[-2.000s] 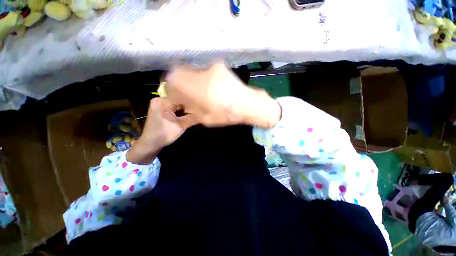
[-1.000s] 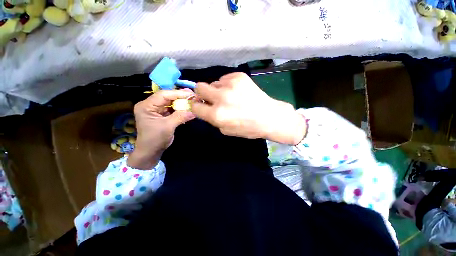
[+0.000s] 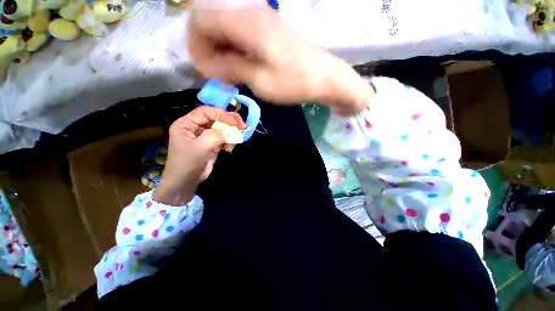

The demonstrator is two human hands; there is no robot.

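My left hand [image 3: 191,152] pinches a small pale yellow padded end piece [image 3: 227,132] between thumb and fingers, over my dark-clothed lap. A light blue plush tube [image 3: 252,115] curves in a loop at the right of the yellow piece. A flat blue fabric piece [image 3: 217,93] stands above my left hand. A thin thread shows beside the tube. My right hand [image 3: 268,54] is raised above and to the right, over the table edge, and is blurred. Its fingertips and whatever they may hold cannot be made out. No needle can be seen.
The white-covered table [image 3: 341,33] spans the top. Yellow-and-blue plush toys [image 3: 64,27] are piled at its left, with more at the far right [image 3: 540,17]. Open cardboard boxes [image 3: 478,112] stand under the table on both sides. A person's dark-clothed leg [image 3: 535,234] shows at the lower right.
My right hand has moved up and away from the yellow piece, towards the table. The blue tube now shows as an open loop. My left hand still pinches the yellow piece.
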